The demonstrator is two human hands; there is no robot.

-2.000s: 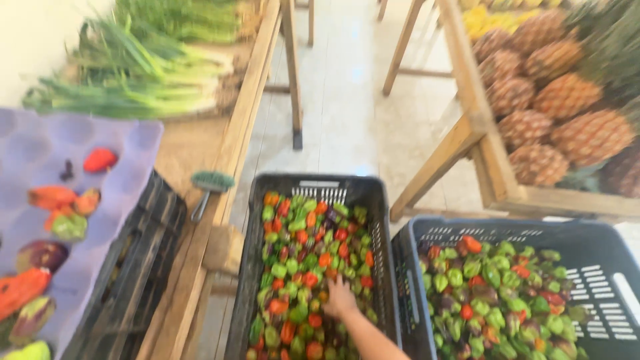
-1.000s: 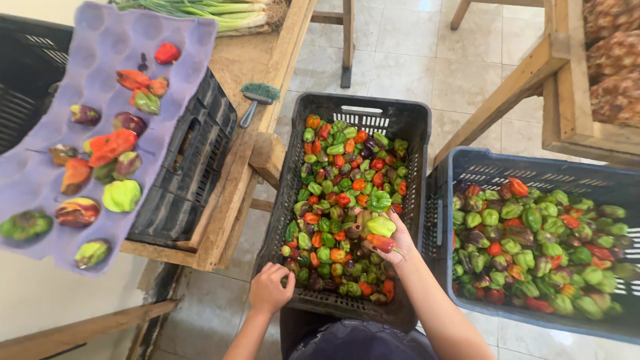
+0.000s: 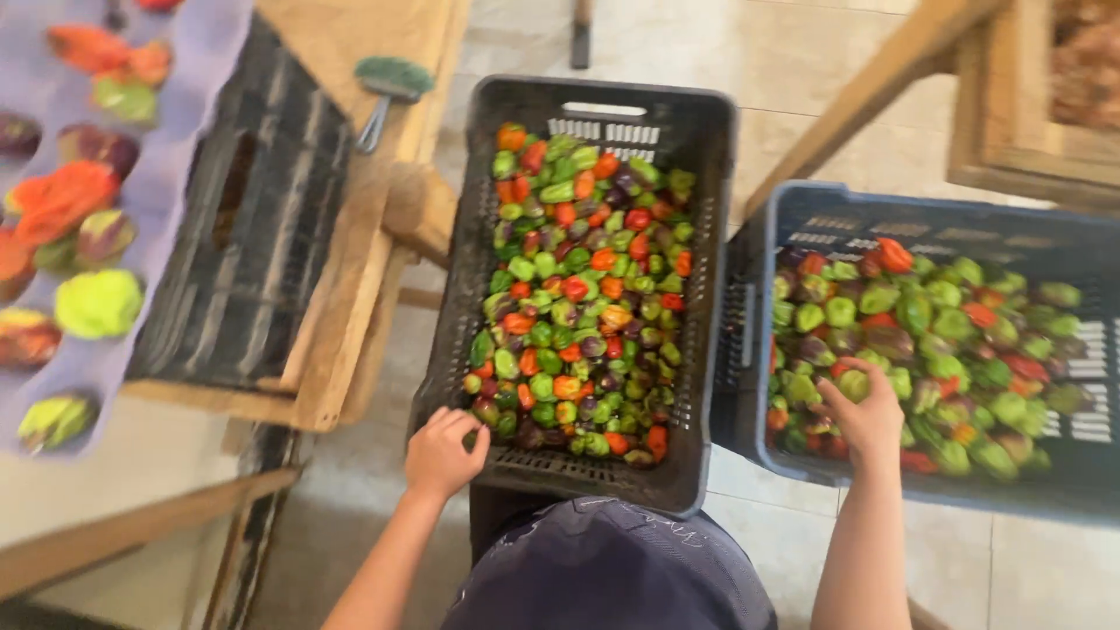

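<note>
A black plastic crate (image 3: 731,131) full of small green, red, orange and purple peppers (image 3: 577,306) stands in front of me. My left hand (image 3: 446,451) is at its near left corner, fingers curled, with no pepper visible in it. Over the blue-grey crate (image 3: 945,206) at the right, my right hand (image 3: 862,407) reaches down among more peppers (image 3: 954,324). Its thumb and fingers are parted around a green pepper; whether they grip it is unclear.
Larger peppers lie in a purple moulded tray (image 3: 166,201) at the left, over a black crate (image 3: 262,219) on a wooden table (image 3: 324,385). A green-bristled brush (image 3: 394,79) lies there. A wooden stand (image 3: 1006,166) rises at the upper right.
My right hand has moved right, from the black crate to the blue-grey one. The green and the orange-red peppers it held one second ago are no longer in it. My left hand stays near the crate's corner.
</note>
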